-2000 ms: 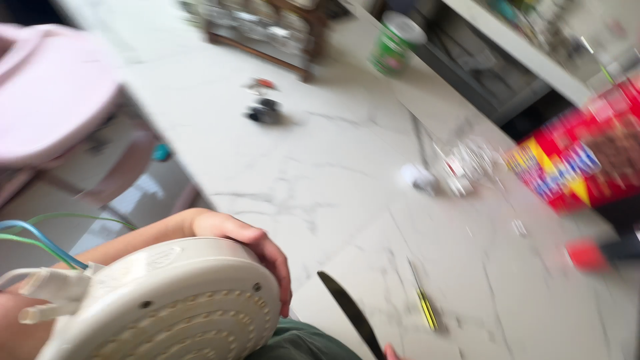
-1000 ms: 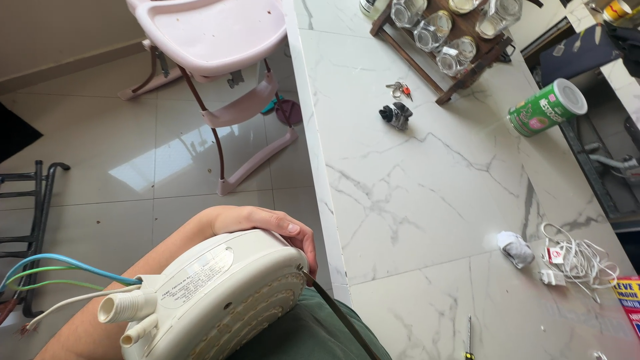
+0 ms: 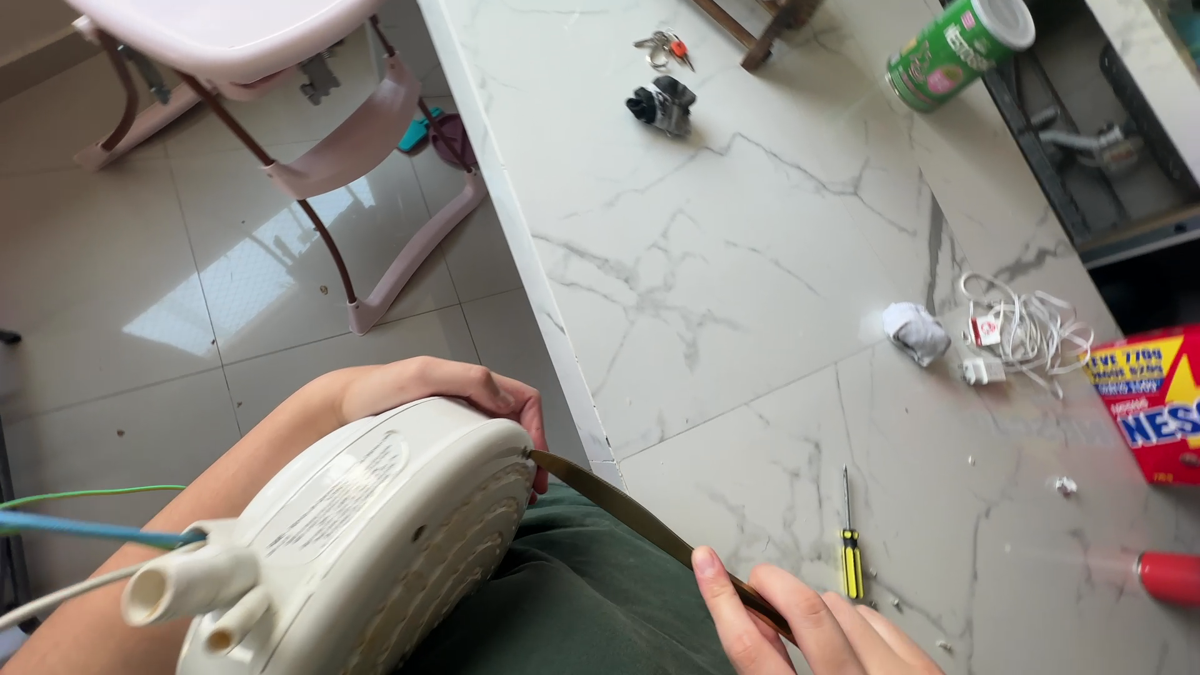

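A white plastic electric shower head (image 3: 375, 544) with a round perforated face rests tilted over my lap, its pipe stub and coloured wires at the lower left. My left hand (image 3: 459, 389) curls over its top rim, fingers bent round the far edge. In my right hand (image 3: 797, 614), at the bottom, is a table knife (image 3: 619, 506) with a dark golden blade. The blade's tip meets the shower head's rim at a small hole close to my left fingers. On the marble table to the right lies a yellow and black screwdriver (image 3: 850, 553).
The marble table (image 3: 694, 300) holds keys (image 3: 664, 49), balled dark socks (image 3: 662, 105), a pale cloth ball (image 3: 916, 333), a white cable (image 3: 1022, 333), a green can (image 3: 956, 52) and a red box (image 3: 1153, 403). A pink high chair (image 3: 347, 141) stands on the tiled floor.
The knife's tip, apart from the shower head two seconds ago, now touches its rim. More of my right hand shows on the knife. The view has shifted and turned considerably.
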